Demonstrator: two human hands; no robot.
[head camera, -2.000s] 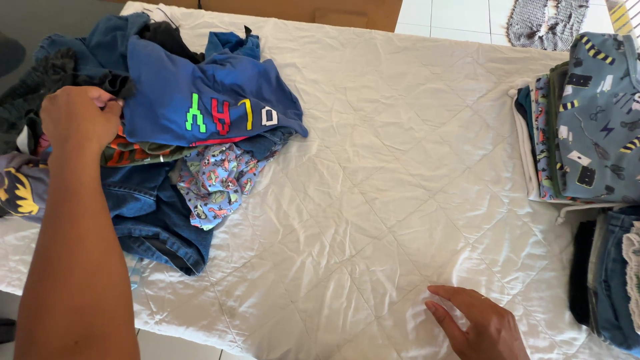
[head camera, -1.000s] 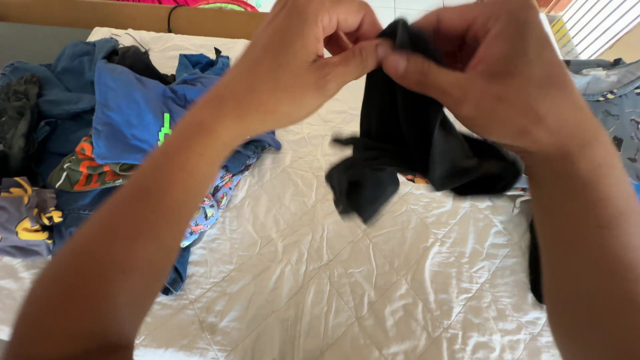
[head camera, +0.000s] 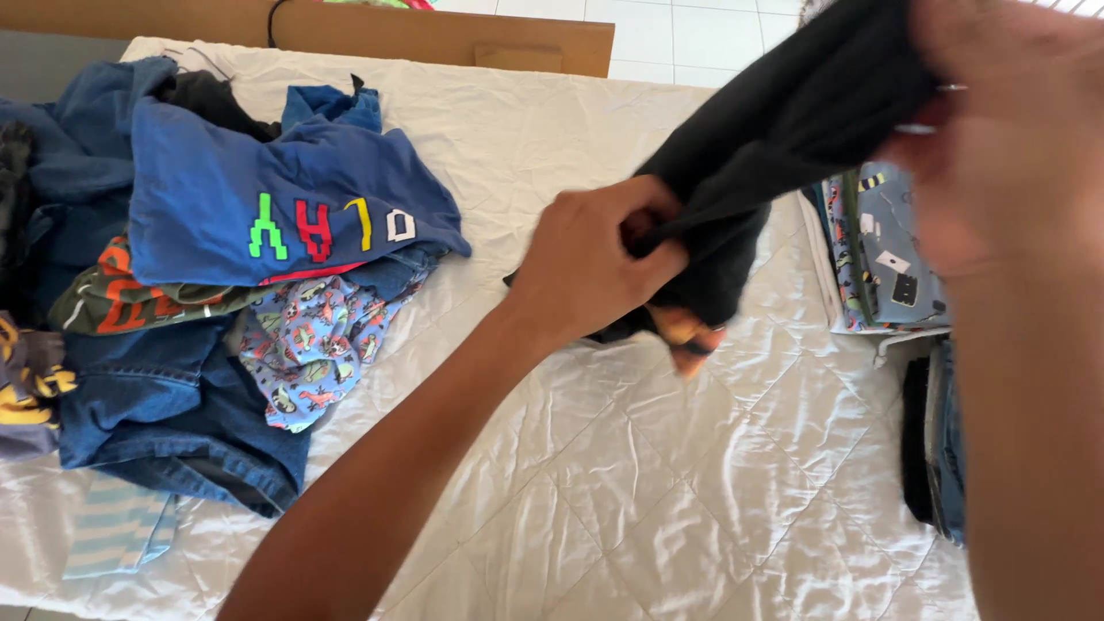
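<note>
A black cloth garment with an orange printed patch near its lower end is stretched slantwise above the bed. My left hand grips its lower part, near the middle of the view. At the upper right my right hand, blurred, holds the upper end. The garment's top edge runs out of view. To the left lies a loose heap of clothes, with a blue shirt with coloured letters on top, denim garments and a patterned light-blue cloth lower down.
A white quilted bedspread covers the bed. On the right are a stack of folded patterned clothes and folded dark and denim clothes, partly behind my right forearm. A striped cloth lies lower left. A wooden board borders the far side.
Two seconds ago my left hand was at the heap and my right hand was free. Both hands now hold the black garment, pulled out longer than one second ago, with my right hand farther right.
</note>
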